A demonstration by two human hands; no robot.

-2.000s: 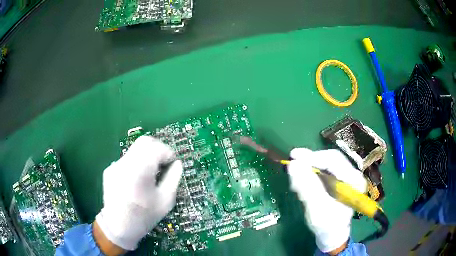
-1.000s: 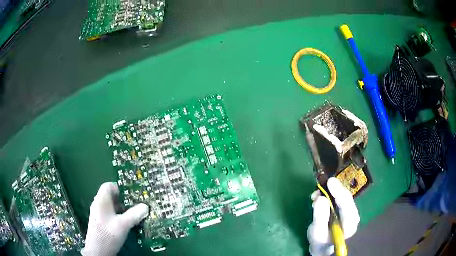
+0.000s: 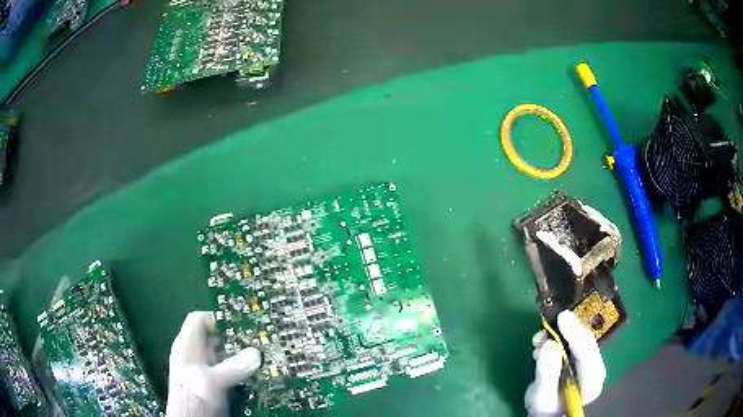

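Observation:
A green circuit board (image 3: 326, 293) lies on the green mat in front of me, white connectors along its near edge. My left hand (image 3: 210, 366), in a white glove, holds the board's near left edge, thumb on top. My right hand (image 3: 568, 366), gloved, is shut on the yellow-handled soldering iron (image 3: 573, 399), partly cut off by the lower frame edge. The iron points up into the dark stand (image 3: 562, 269), beside the yellow-brown sponge (image 3: 599, 316); its tip cannot be made out. No solder wire can be made out.
Other circuit boards (image 3: 94, 350) stand at the near left. Another board (image 3: 220, 41) lies on the dark conveyor belt (image 3: 367, 49). A yellow tape ring (image 3: 507, 151), a blue desoldering pump (image 3: 635, 191) and black fans (image 3: 676, 159) lie at the right.
My right hand has moved the iron from over the board down to the stand. My left hand has moved from above the board to its near left edge. The view has shifted slightly.

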